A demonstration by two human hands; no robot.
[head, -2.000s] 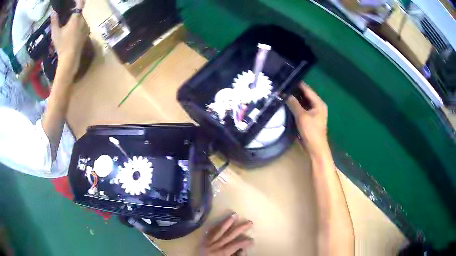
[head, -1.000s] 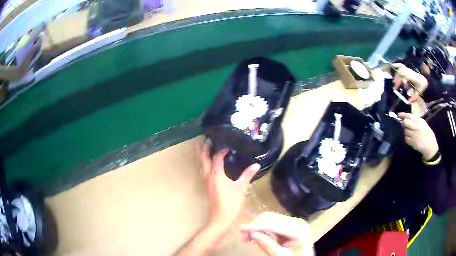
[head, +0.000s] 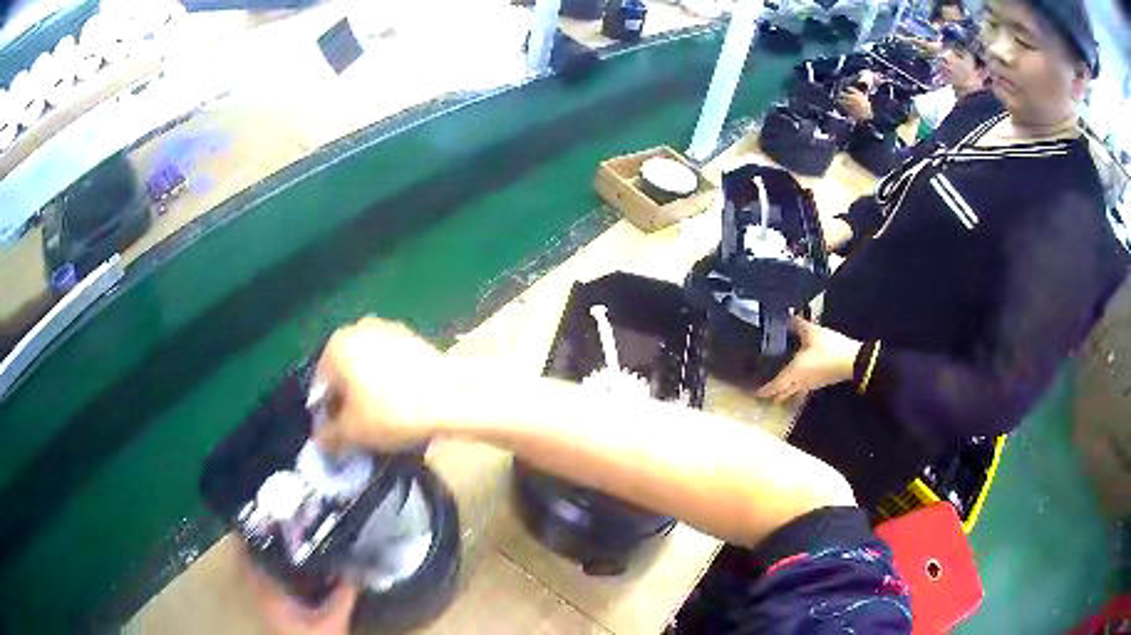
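Observation:
A black base housing [head: 236,465] lies open at the lower left, attached to a round fan head [head: 440,546] with pale blades. My right hand [head: 372,385] reaches across from the right and pinches a pale strip, apparently the flat ribbon cable [head: 319,399], above the white gear [head: 337,471]. Hand and gear are blurred. A smooth white disc [head: 279,496] sits beside the gear. My left hand [head: 304,610] holds the housing's near edge, mostly cut off or hidden. A second open housing [head: 645,316], with upright cable, stands right of it; my forearm partly covers its gear.
A person in dark clothes stands at the right, hands on another unit [head: 757,292]. A cardboard box [head: 626,199] with a white disc lies at the bench's back edge. The green conveyor belt [head: 496,186] runs behind. More units, people and a red stool [head: 943,583] show beyond.
The view has swung towards the right-hand neighbour. My right hand has moved from beside the units onto the gear area of the left one. My left hand is now low at its near edge.

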